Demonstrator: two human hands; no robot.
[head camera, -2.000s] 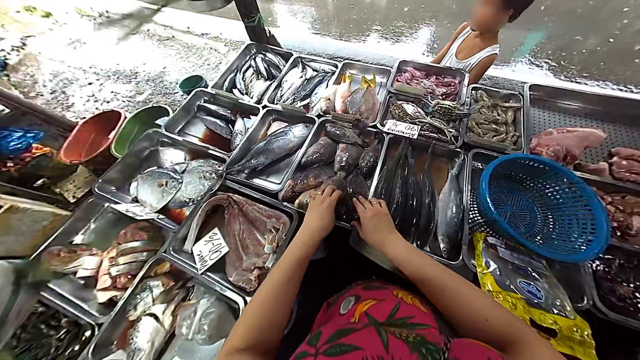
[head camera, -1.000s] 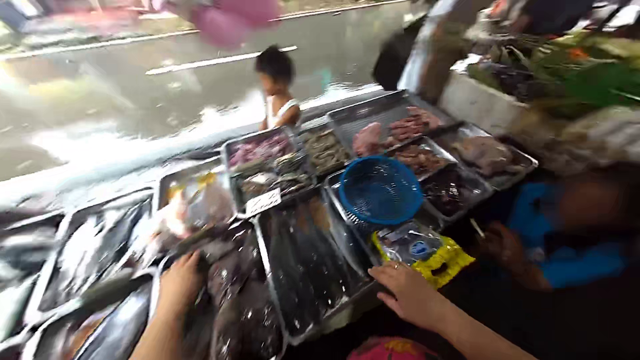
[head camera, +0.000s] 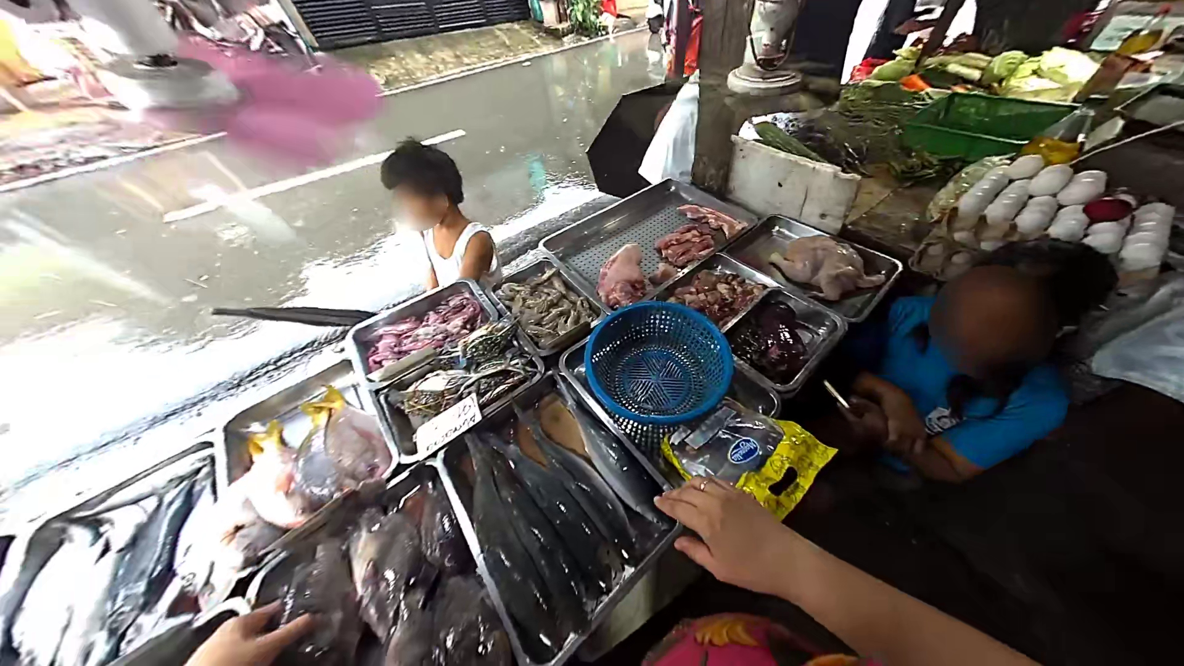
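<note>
My left hand (head camera: 248, 636) is at the bottom left, its fingers apart at the edge of a metal tray of dark whole fish (head camera: 407, 573). My right hand (head camera: 731, 532) rests palm down, empty, by the corner of a tray of long dark catfish-like fish (head camera: 546, 518), just below a yellow plastic bag (head camera: 795, 462). Beside that bag lie clear plastic bags (head camera: 726, 444) with a blue mark. A blue plastic colander (head camera: 659, 361) sits above them on a metal tray. A white sign (head camera: 449, 424) with writing leans on a tray of crabs (head camera: 462, 375).
Trays of silvery fish (head camera: 102, 564), shrimp (head camera: 546, 307), raw meat (head camera: 623, 276) and a whole chicken (head camera: 828, 265) surround these. A person in white (head camera: 453, 222) stands beyond the trays; another in blue (head camera: 980, 388) sits at right. Egg trays (head camera: 1054, 208) and vegetables lie behind.
The view has swung far to the right. My hands, close together on the dark fish two seconds ago, are now wide apart, my right one beside the yellow bag.
</note>
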